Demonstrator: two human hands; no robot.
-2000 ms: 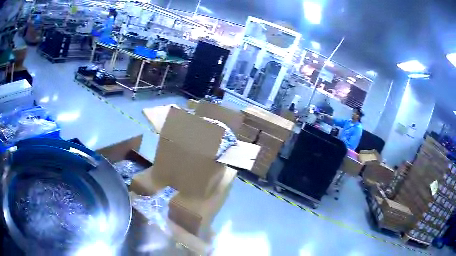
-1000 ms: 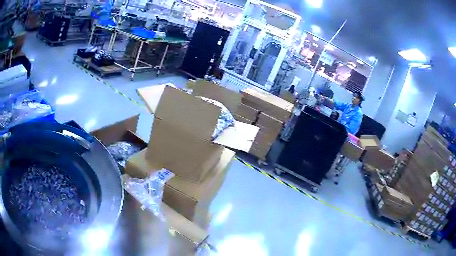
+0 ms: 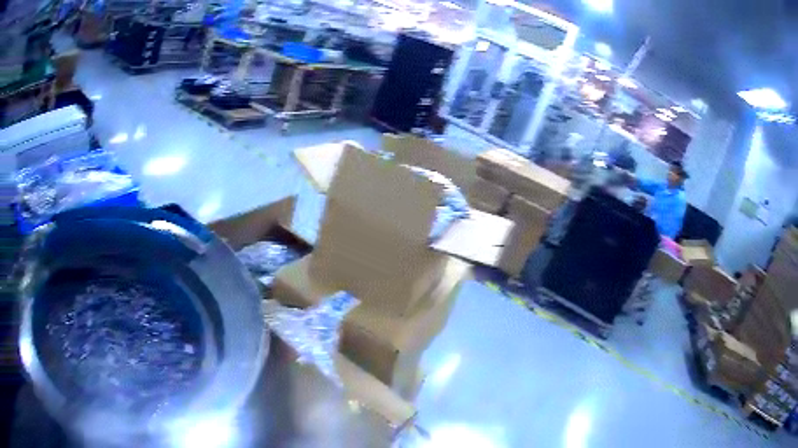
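Note:
Neither of my hands is in the picture. The vibratory bowl feeder (image 3: pixel 249 328), a large round shiny metal bowl, lies nearest at the lower left. A heap of small leaded components (image 3: pixel 122 337) lies in it, blurred. A blue parts tray (image 3: pixel 127 194) with clear bags stands behind the bowl. Open brown cartons (image 3: pixel 376 227) stand right of the bowl, one with a clear plastic bag (image 3: pixel 319 332) hanging over its edge.
A black cabinet on wheels (image 3: pixel 599 254) stands beyond the cartons, with a person in blue (image 3: pixel 669 210) behind it. Stacked cartons (image 3: pixel 774 324) are at the far right. Yellow-black tape (image 3: pixel 560 322) crosses the grey floor. A green-topped bench (image 3: pixel 306 63) stands at the back.
The view has turned left, so the bowl, cartons, cabinet and person now appear further right in the picture. The picture is more blurred. No hand has appeared.

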